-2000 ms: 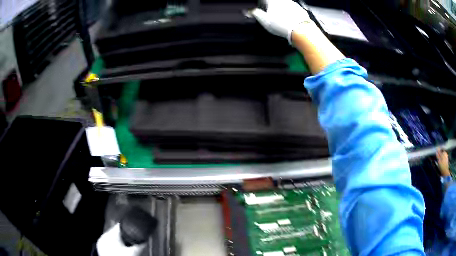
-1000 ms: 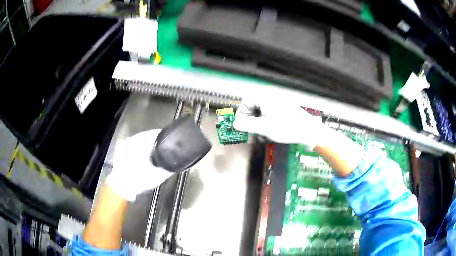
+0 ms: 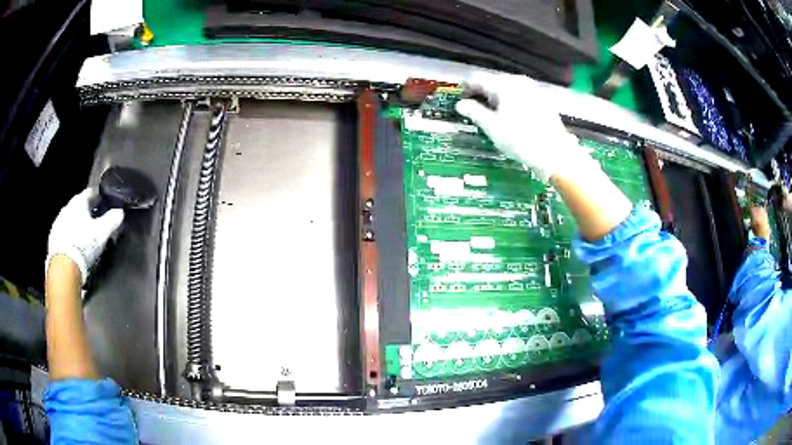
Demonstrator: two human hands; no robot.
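Note:
A large green circuit board [image 3: 478,226] with white markings lies in a dark carrier with red-brown edge bars [image 3: 369,252]. My right hand [image 3: 521,122], in a white glove, is over the board's far edge and holds a small green board [image 3: 440,101] at its fingertips. Whether the small board touches the large one cannot be told. My left hand [image 3: 80,228], also gloved, holds a black round-headed item [image 3: 128,188] over the metal surface at the left.
Silver conveyor rails [image 3: 260,85] run along the far and near sides. A threaded shaft [image 3: 201,252] crosses left of the carrier. Dark foam trays [image 3: 391,26] lie on the green shelf beyond. A black bin [image 3: 43,130] stands at left. Another person's hand [image 3: 760,222] is at right.
My right hand has brought the small green board from over the bare metal to the large board's far edge. My left hand has moved left with the black item. The view has shifted down.

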